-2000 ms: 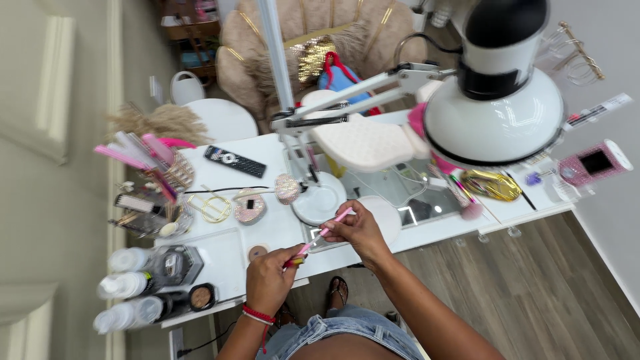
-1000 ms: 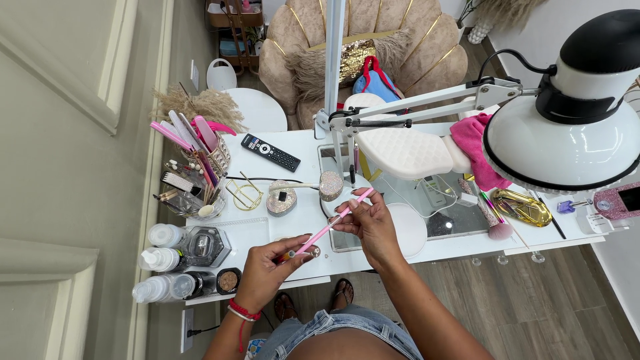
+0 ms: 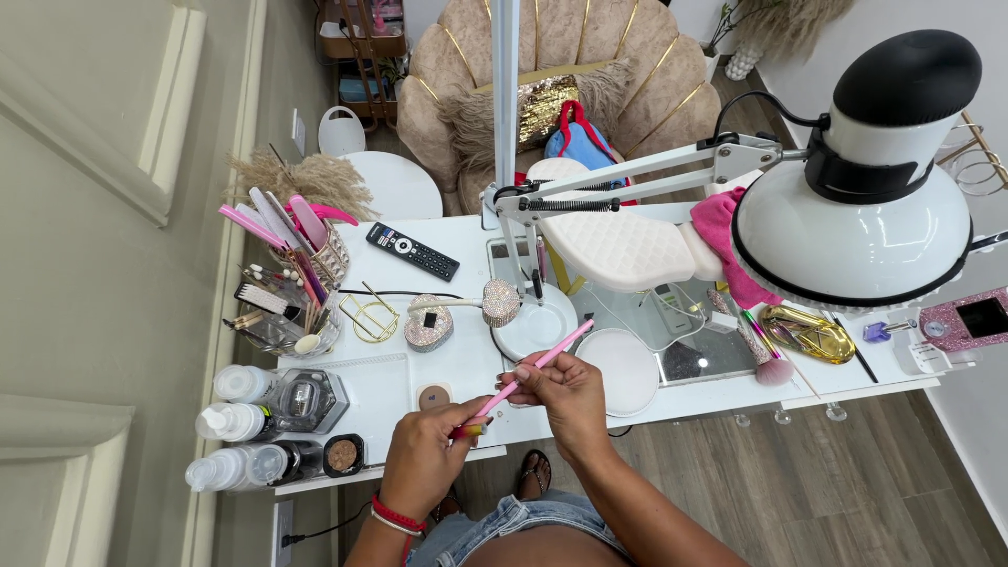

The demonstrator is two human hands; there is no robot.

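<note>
A slim pink stick, pen-like, [image 3: 543,358] slants between my hands over the front edge of the white table [image 3: 472,256]. My right hand [image 3: 563,394] pinches its middle between thumb and fingers. Its lower end is in my left hand [image 3: 433,449], which also has a short gold-and-red piece [image 3: 469,431] between its fingers. Whether that piece is a cap or a second tool, I cannot tell. A round beige item [image 3: 435,398] lies just beyond my left hand. The round white pad [image 3: 618,372] is right of my right hand, and a white round dish [image 3: 535,327] is behind it.
Bottles [image 3: 230,422] and a basket of nail files [image 3: 327,256] line the left side. A remote control [image 3: 413,251], a rhinestone device [image 3: 429,329] and a padded armrest [image 3: 622,244] stand farther back. The white desk lamp [image 3: 854,228] overhangs the right, above a makeup brush [image 3: 772,370].
Two seconds ago my hands were closer together around the pink stick; now more of its length shows between and beyond them. The view has shifted.
</note>
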